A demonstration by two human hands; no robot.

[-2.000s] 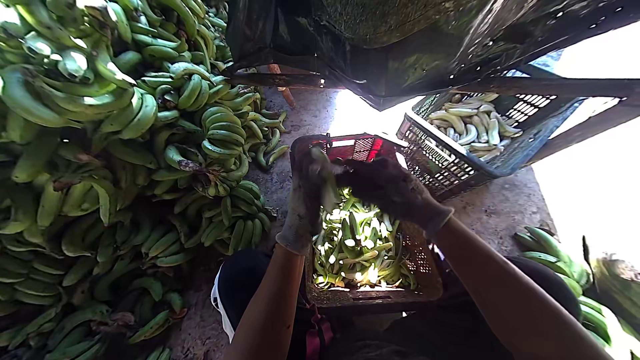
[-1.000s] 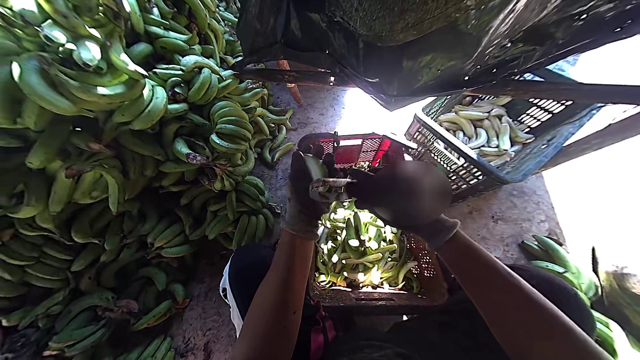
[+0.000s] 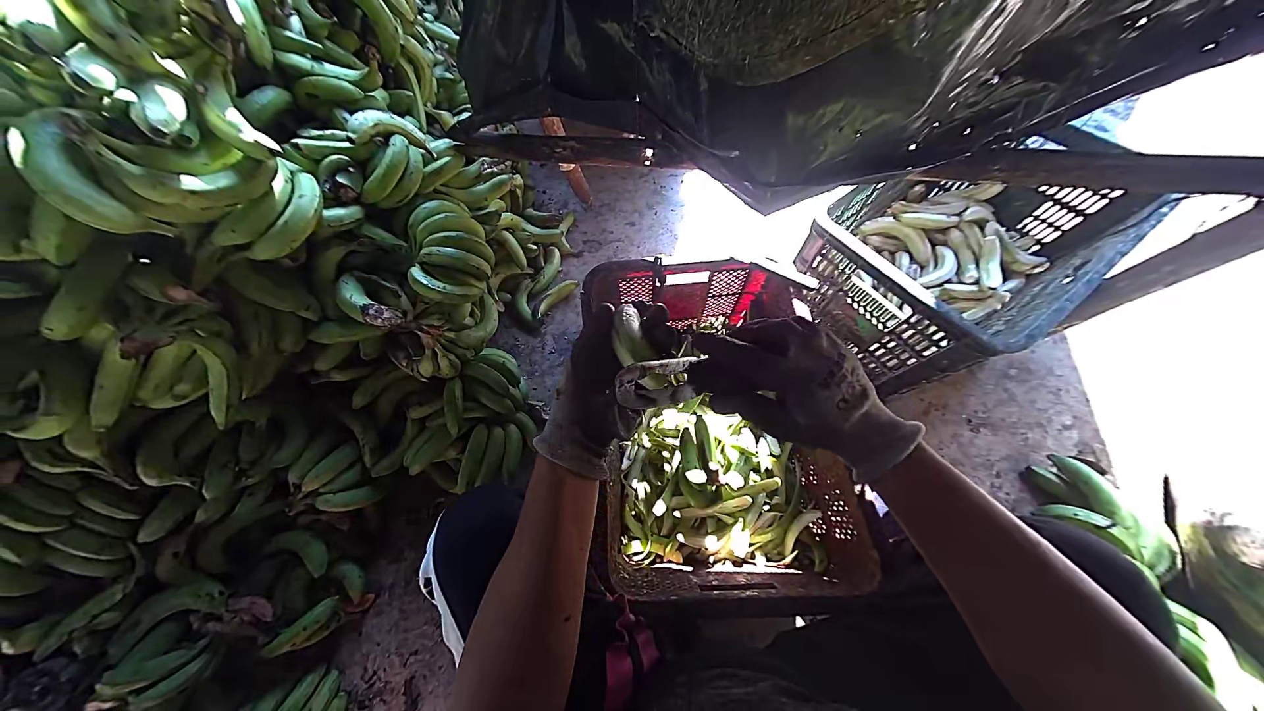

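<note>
My left hand (image 3: 592, 380), in a dark, dirty work glove, grips a green plantain (image 3: 629, 336) above a red plastic crate (image 3: 859, 553). Beside it my right hand (image 3: 805, 385), gloved the same way, has its fingers bent at a curled strip of peel (image 3: 657, 370); whether they grip the strip or a small tool is hidden in shadow. Below both hands, green peels (image 3: 706, 494) fill the lower part of the crate, which stands between my knees.
Green plantain bunches (image 3: 449, 252) are heaped on the left. A dark plastic crate (image 3: 879, 326) holds peeled plantains (image 3: 953, 247) at the upper right. Black sheeting (image 3: 770, 109) hangs over wooden poles ahead. More green plantains (image 3: 1096, 499) lie at the right edge.
Both hands have stayed together over the red crate. The curled strip now stands out between them, where the right hand was a blur one second ago.
</note>
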